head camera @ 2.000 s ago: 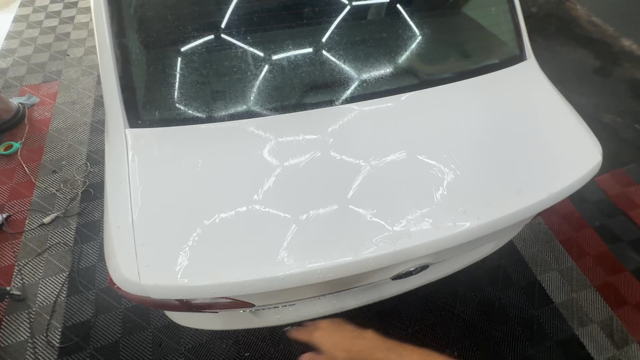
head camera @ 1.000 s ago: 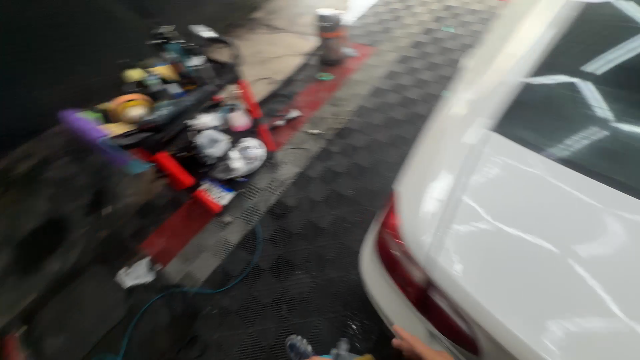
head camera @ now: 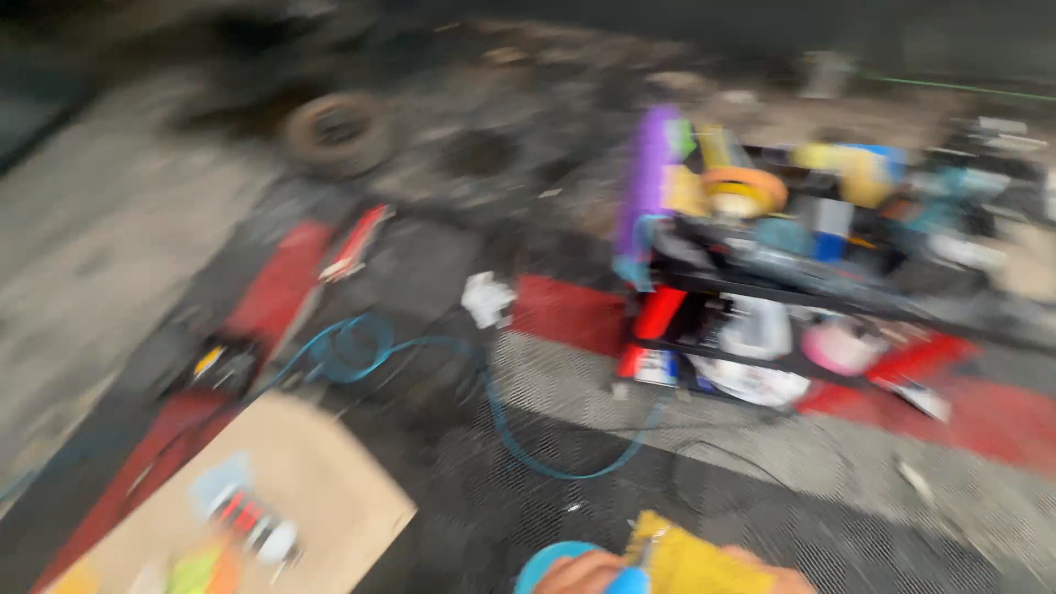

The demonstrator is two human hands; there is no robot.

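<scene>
At the bottom edge, my left hand (head camera: 582, 572) is closed around a blue item (head camera: 629, 580); a round light-blue thing (head camera: 557, 563) shows just behind its fingers. Beside it, my right hand (head camera: 771, 571) holds a yellow cloth or pad (head camera: 689, 557), with a small metallic piece at its left edge. Both hands are blurred and cut off by the frame. To the lower left, a beige board or tabletop (head camera: 330, 487) bears a black, red and white tool (head camera: 252, 524) and some colored pieces.
A red and black cart (head camera: 775, 289) loaded with bottles, pads and a purple item stands at the right. A blue hose (head camera: 528, 458) curls over the dark floor tiles. A white crumpled cloth (head camera: 487, 299), a tire (head camera: 338, 132) and a red-and-white object (head camera: 359, 243) lie on the floor.
The view has swung left, away from the white car. Both hands now show with a yellow item and a blue item; two seconds ago only one hand was seen, near the car's trunk.
</scene>
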